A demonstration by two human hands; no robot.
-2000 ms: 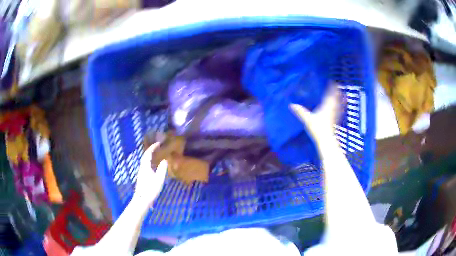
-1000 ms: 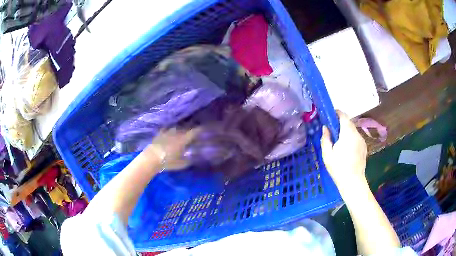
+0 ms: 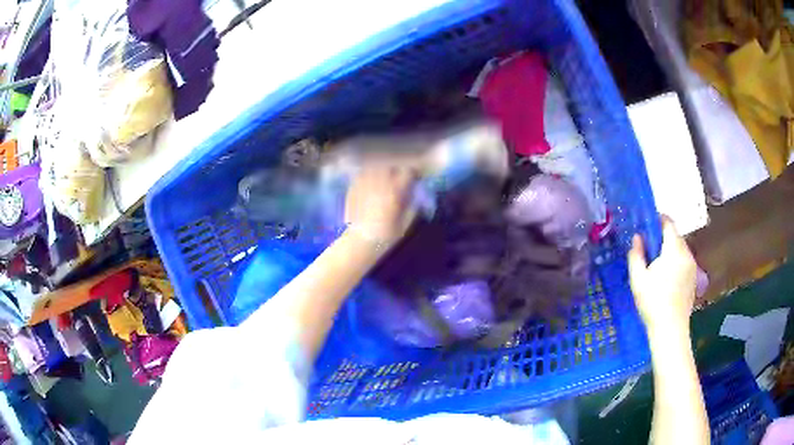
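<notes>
A large blue plastic crate (image 3: 609,174) with perforated sides lies tilted in front of me. My left hand (image 3: 381,202) is inside it, blurred, closed on a pale, light-coloured bundle (image 3: 470,155) that is too blurred to name. Purple shiny plastic bags (image 3: 463,308) and dark brown cloth (image 3: 540,278) lie below it. A red-pink cloth piece (image 3: 515,100) and a pale pink bag (image 3: 550,209) are at the crate's right side. Blue plastic (image 3: 265,280) is at its left. My right hand (image 3: 666,274) grips the crate's right rim.
A white table (image 3: 287,52) runs behind the crate, with a bagged beige bundle (image 3: 131,113) and purple cloth (image 3: 178,52). Mustard cloth (image 3: 753,87) hangs at upper right. Mixed scraps (image 3: 131,317) lie at left. Another blue crate (image 3: 738,401) stands at lower right.
My left hand has moved up and right from the brown and purple pile to the pale bundle. Purple bags now lie lower in the crate. My right hand stays on the rim.
</notes>
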